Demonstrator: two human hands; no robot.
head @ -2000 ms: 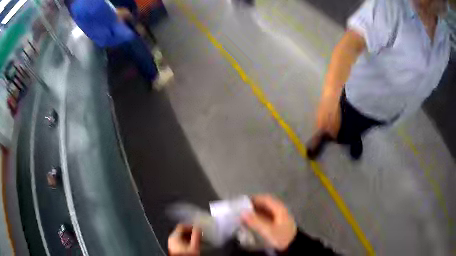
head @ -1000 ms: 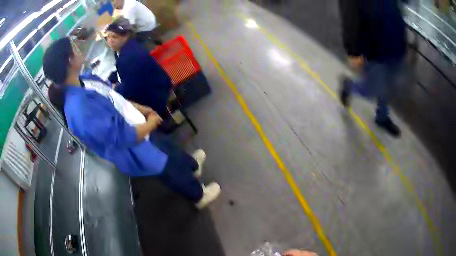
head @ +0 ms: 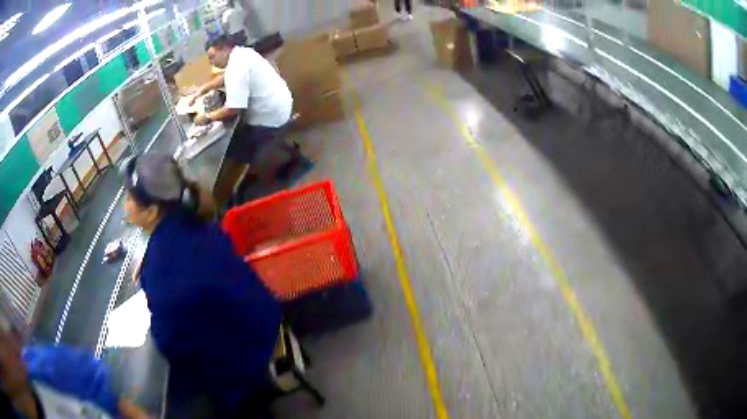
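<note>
Neither of my hands is in the picture. Nearest in front of me is a slatted red plastic crate [head: 299,266], resting on a dark blue crate [head: 332,309] on the floor beside the bench. A person in dark blue [head: 201,303] sits at the bench to its left. A white sheet [head: 129,321] lies on the bench edge by that person. A small dark item [head: 114,250] is on the conveyor belt [head: 78,299].
A person in blue [head: 70,372] is cut off at the lower left. A person in white [head: 260,92] leans over the bench farther on. Cardboard boxes [head: 311,74] stand behind. Yellow lines [head: 399,262] run along the grey floor. Another conveyor line [head: 647,86] is at the right.
My view has swung up and along the aisle. My hands and the small clear item have left the picture. The walking people on the right are gone; the red crate appears larger and nearer.
</note>
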